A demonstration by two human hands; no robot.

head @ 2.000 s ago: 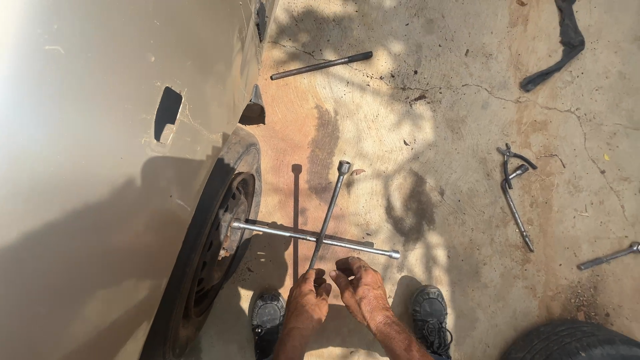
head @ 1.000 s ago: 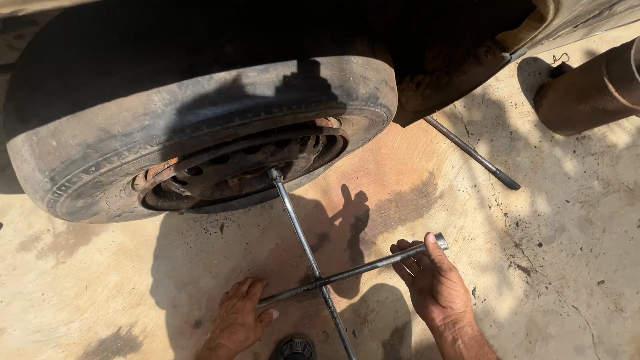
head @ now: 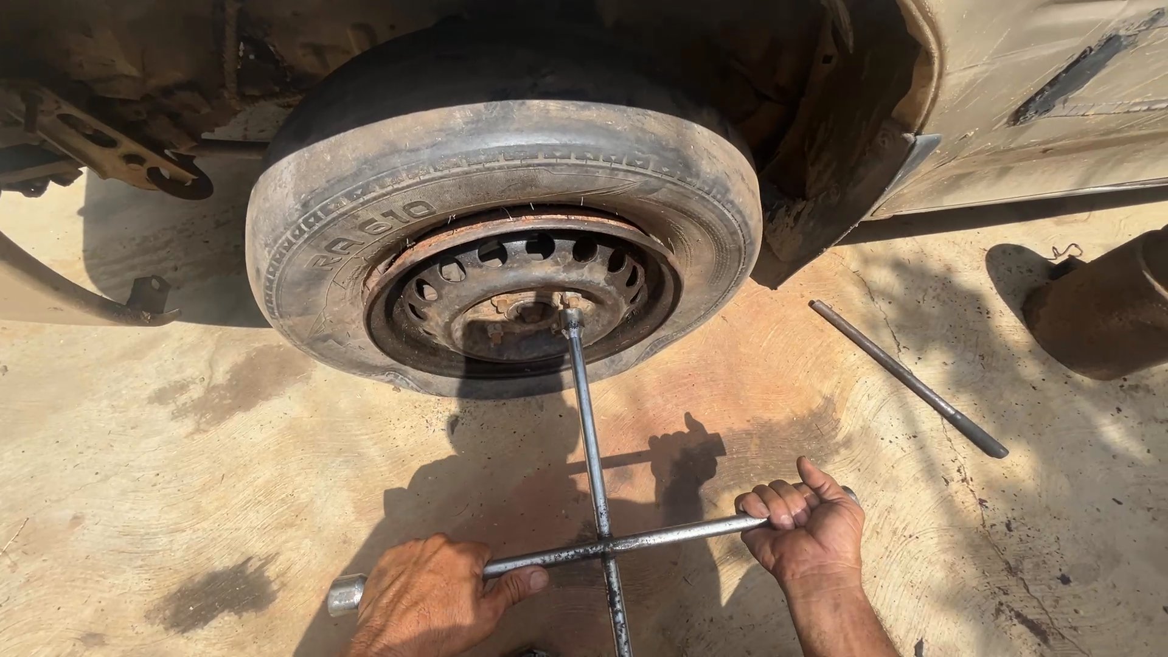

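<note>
A four-way lug wrench point(head: 591, 438) reaches from the car wheel down toward me, its far socket on a lug nut at the hub of the steel rim point(head: 538, 265). My left hand point(head: 433, 589) is wrapped over the left arm of its crossbar, beside the socket end. The right arm of the crossbar lies in the fist of my right hand point(head: 808, 529), thumb pointing up. A worn tire point(head: 511, 155) surrounds the rim, and its lower edge bulges at the ground. The wrench's near end runs out of view at the bottom.
A metal bar point(head: 908, 379) lies on the concrete floor right of the wheel. Farther right stands a rusty metal cylinder point(head: 1104, 301). The car's body panel point(head: 1031, 109) overhangs at the upper right, and a metal suspension arm point(head: 100, 141) shows at the upper left.
The view has swung round to face the wheel. My left hand, loosely at the crossbar a second ago, has closed over it. My right fingers have curled round the other arm.
</note>
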